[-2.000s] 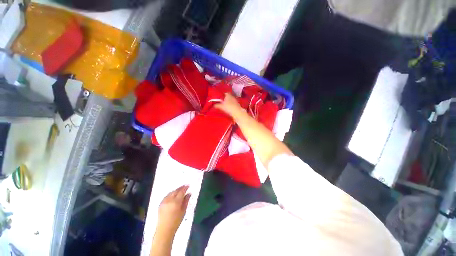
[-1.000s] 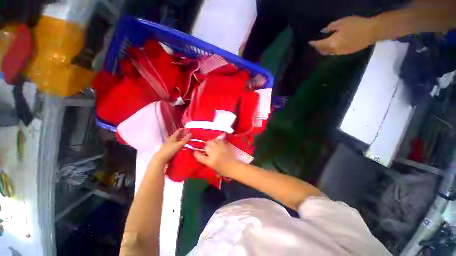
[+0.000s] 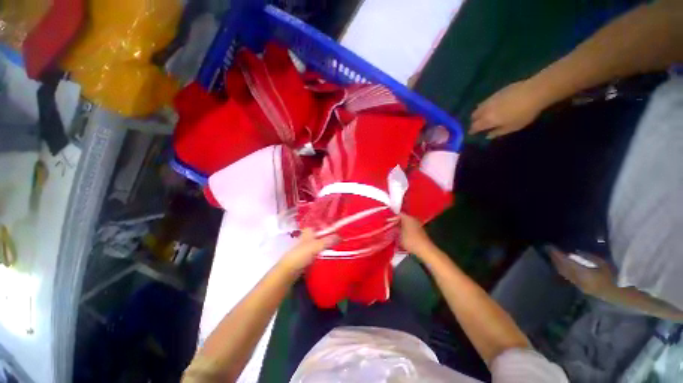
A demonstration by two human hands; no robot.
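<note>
A bundle of red cut pieces, tied around with white strips, lies over the near side of the blue basket. A small white tag stands out at its right side. My left hand holds the bundle's left edge. My right hand holds its right edge; some fingertips are hidden by the cloth. More red pieces with white stripes and a pale piece lie in the basket to the left.
The basket rests over a white bench. Another person's hand reaches in from the right, and their other hand is lower down. Orange-brown tape and a table edge are at the left.
Both my hands have moved to the two sides of the tied bundle, which now extends further toward me. The other person has come closer, with their body now in view.
</note>
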